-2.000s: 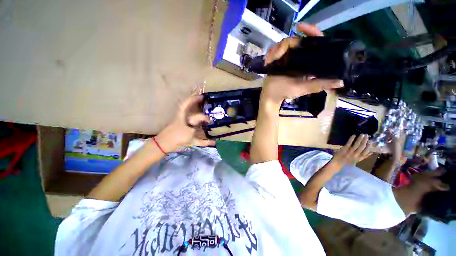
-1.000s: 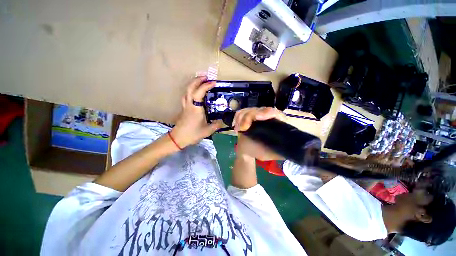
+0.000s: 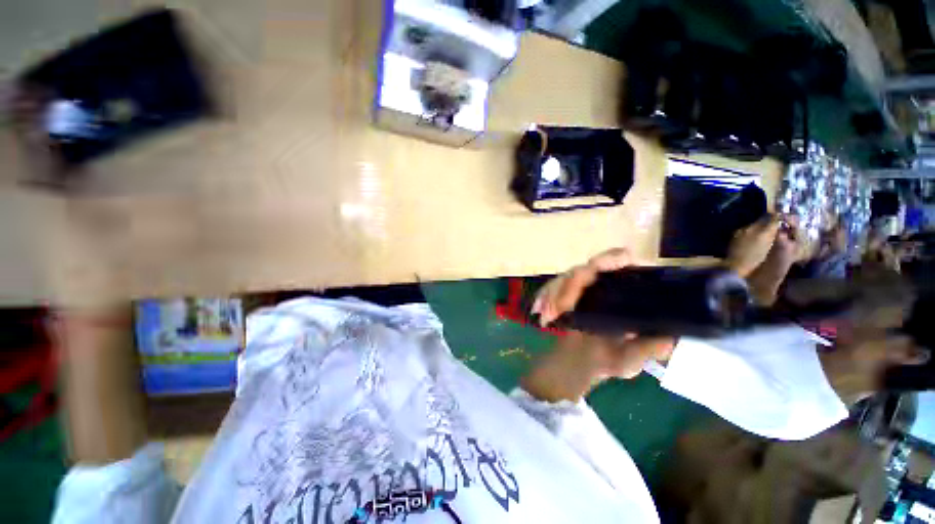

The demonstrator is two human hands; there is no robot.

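Note:
My left hand (image 3: 46, 143) is at the far left, badly blurred, with its fingers at the edge of a black housing (image 3: 149, 87) over the bench. A silver-white disc shows inside this housing. My right hand (image 3: 584, 297) is wrapped around a thick black electric screwdriver (image 3: 661, 299), held off the bench's near edge and away from the housings. A second black housing (image 3: 590, 169) lies open on the bench, with a white disc inside. The blue and white screw feeder (image 3: 410, 92) stands behind, left of that housing.
The tan bench (image 3: 277, 246) runs across the view. A dark flat panel with a white edge (image 3: 707, 205) lies to the right, beside silver-white parts (image 3: 820, 184). A neighbouring worker in a white shirt (image 3: 759, 379) is close at right. Black items (image 3: 718, 92) stand behind.
My left hand has moved the housing from the bench's middle to the far left. My right hand has drawn the screwdriver away from it, to the right. The view has shifted too.

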